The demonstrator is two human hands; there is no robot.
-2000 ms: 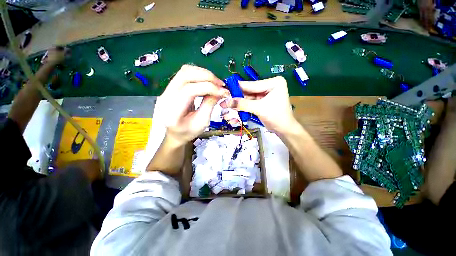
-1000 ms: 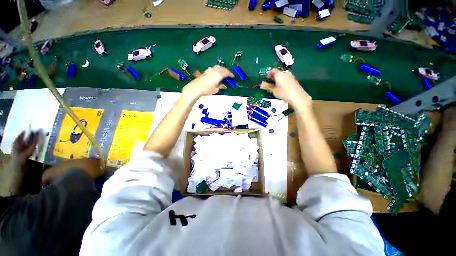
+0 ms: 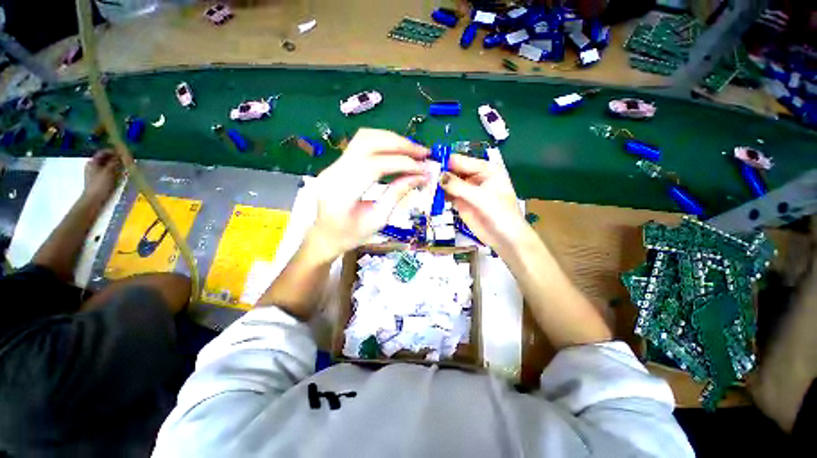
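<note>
My left hand (image 3: 363, 192) and my right hand (image 3: 484, 197) meet in front of me above the bench edge. Between their fingertips is an upright blue battery cell (image 3: 441, 159), partly hidden by the fingers. A small green circuit board (image 3: 408, 267) hangs below the hands, over the pad box. The pad box (image 3: 477, 309) is an open cardboard tray full of white pads (image 3: 408, 309). Other blue cells (image 3: 397, 232) lie just beyond the box, partly covered by my hands.
The green conveyor belt (image 3: 322, 85) carries pink car-shaped parts (image 3: 361, 102) and wired blue cells. A heap of PCB panels (image 3: 699, 295) is at right. Yellow sheets (image 3: 246, 255) lie at left, with a pale hose (image 3: 134, 170) crossing. Another person's arm (image 3: 76, 215) is at left.
One second ago my hands were apart over the belt's near edge. They have come back together with a blue cell between them, and a circuit board now hangs over the box.
</note>
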